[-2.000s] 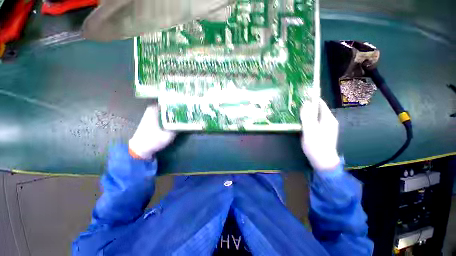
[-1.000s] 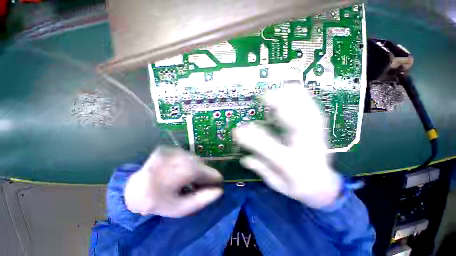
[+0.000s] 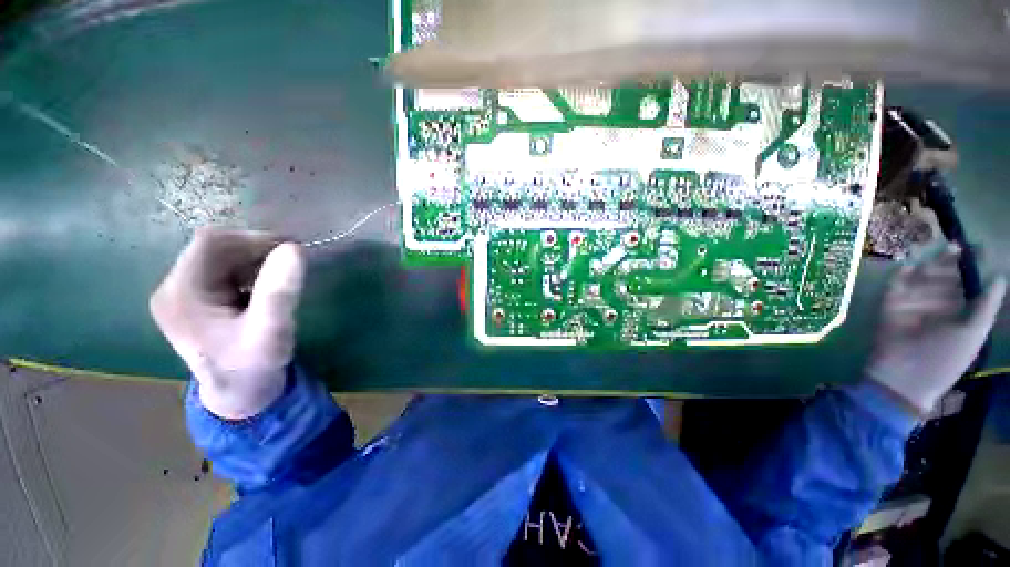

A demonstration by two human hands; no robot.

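Note:
The large green circuit board [image 3: 665, 266] lies on the green mat, solder side up, its upper part hidden by the smoky hood. My left hand [image 3: 238, 305], in a white glove, is left of the board with thumb and fingers pinched on thin solder wire [image 3: 360, 225], whose free end reaches the board's left edge. My right hand [image 3: 936, 321], gloved and blurred, is right of the board with fingers spread, beside the soldering iron [image 3: 955, 227], which sits in its stand [image 3: 917, 138]. Whether the fingers touch the iron cannot be told.
The translucent hood [image 3: 665, 42] crosses the top of the view. Solder debris [image 3: 199, 188] lies on the mat [image 3: 100, 266] at left. Metal wool [image 3: 895, 227] sits in front of the stand. A red piece shows at the board's lower left edge. A dark equipment rack is below right.
The board was held by both hands, then lay on the mat. My left hand has moved left with the solder wire drawn out. My right hand has left the board and moved right to the iron.

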